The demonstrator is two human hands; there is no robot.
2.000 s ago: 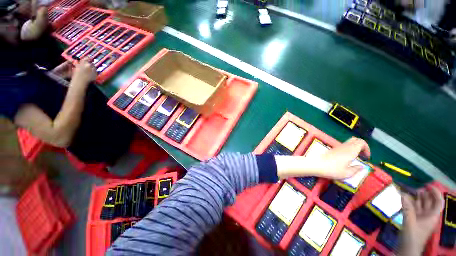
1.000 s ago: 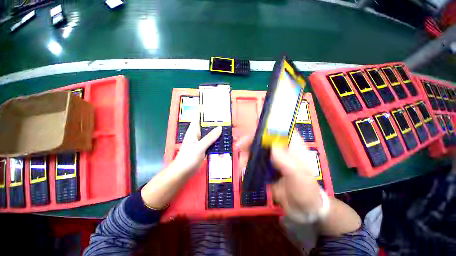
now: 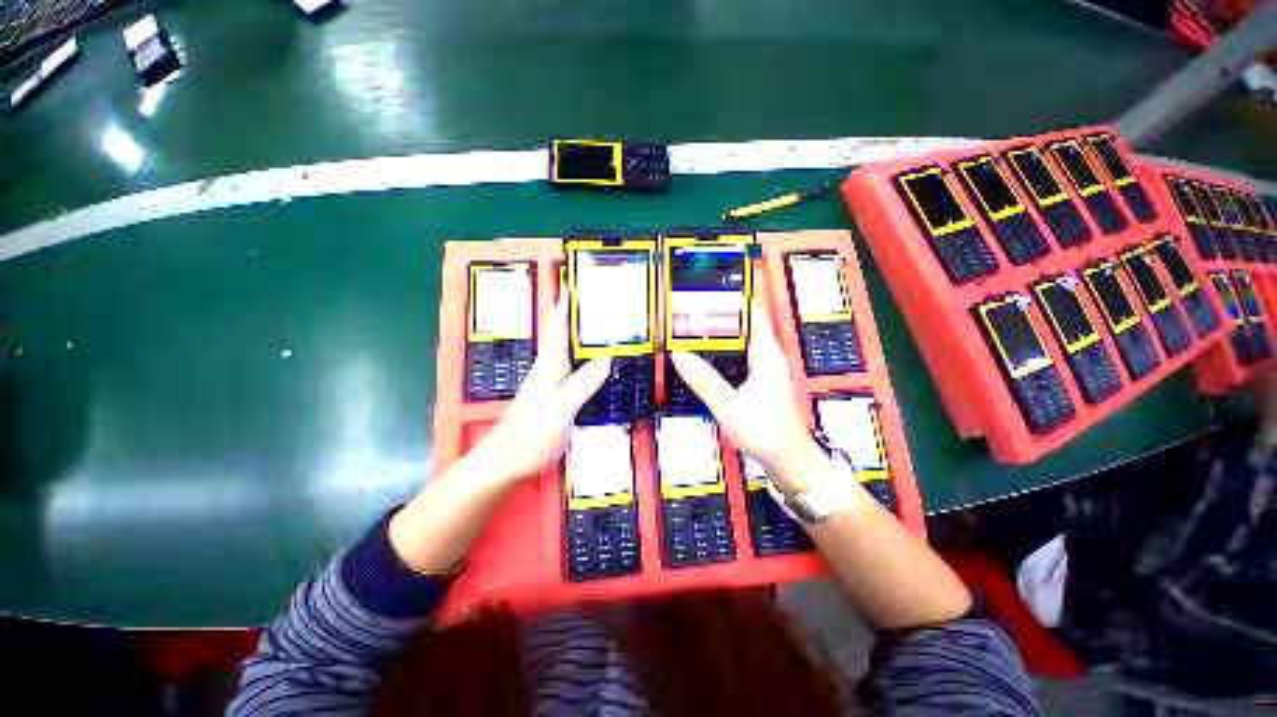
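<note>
My left hand [image 3: 539, 413] holds a keypad phone [image 3: 612, 301] with a white lit screen, its thumb on the keys. My right hand [image 3: 756, 399] holds another phone [image 3: 707, 297] beside it, its screen lit in several colours, thumb on its keys. Both phones are upright over the red phone tray [image 3: 483, 560]. The tray holds several phones with white lit screens in its recesses. The front left recess is partly hidden by my left forearm. Parts of the back row are hidden behind the held phones and hands.
A set-aside phone [image 3: 588, 163] lies on the white line, with a yellow marker pen [image 3: 763, 207] to its right. A raised red tray [image 3: 966, 399] of dark-screened phones stands at right, another [image 3: 1218, 367] beyond it. Phones lie at the far left of the green bench [image 3: 280, 336]. A person's sleeve [image 3: 1176, 560] is at lower right.
The view has shifted; the left tray with the cardboard box is out of view. My right hand has brought its tilted phone level, side by side with the one in my left hand.
</note>
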